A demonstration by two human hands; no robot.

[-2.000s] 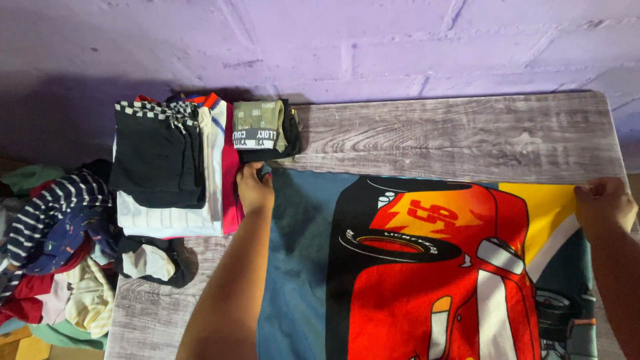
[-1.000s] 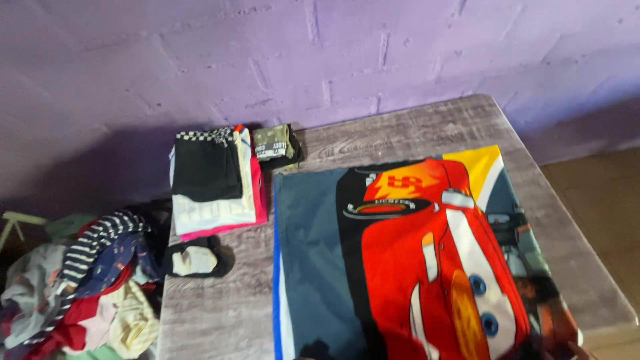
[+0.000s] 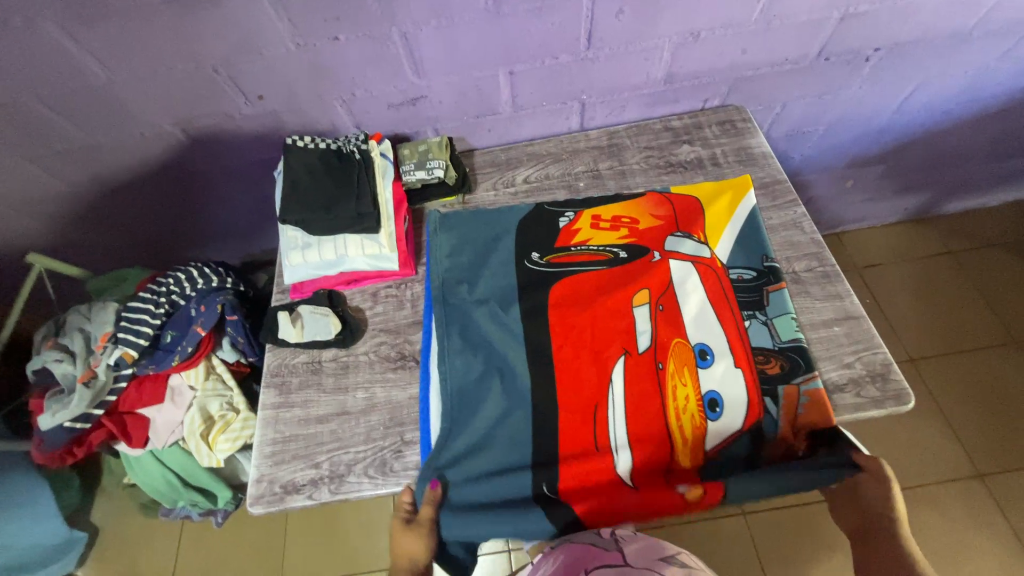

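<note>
A fleece-like blanket printed with a red cartoon race car (image 3: 584, 336) lies spread over the wood-grain table, its near edge lifted past the table's front. My left hand (image 3: 416, 524) grips the near left corner, thumb on top. At the near right corner, my right hand (image 3: 868, 496) holds the blanket's edge, its fingertips partly hidden by the cloth. Left of the blanket is a stack of folded clothes with black checked-waist shorts (image 3: 330, 188) on top. Beside the stack sit folded olive underwear (image 3: 428, 164) on dark cloth.
Black and white socks (image 3: 312, 324) rest near the left edge of the table (image 3: 328, 448). A heap of loose clothes (image 3: 152, 384) is piled left of the table. A purple block wall (image 3: 544, 64) runs behind, and tiled floor (image 3: 960, 384) shows at right.
Both hands have moved from the blanket's far edge to its near corners. The near edge is now held up. The view has shifted, showing more of the table and floor.
</note>
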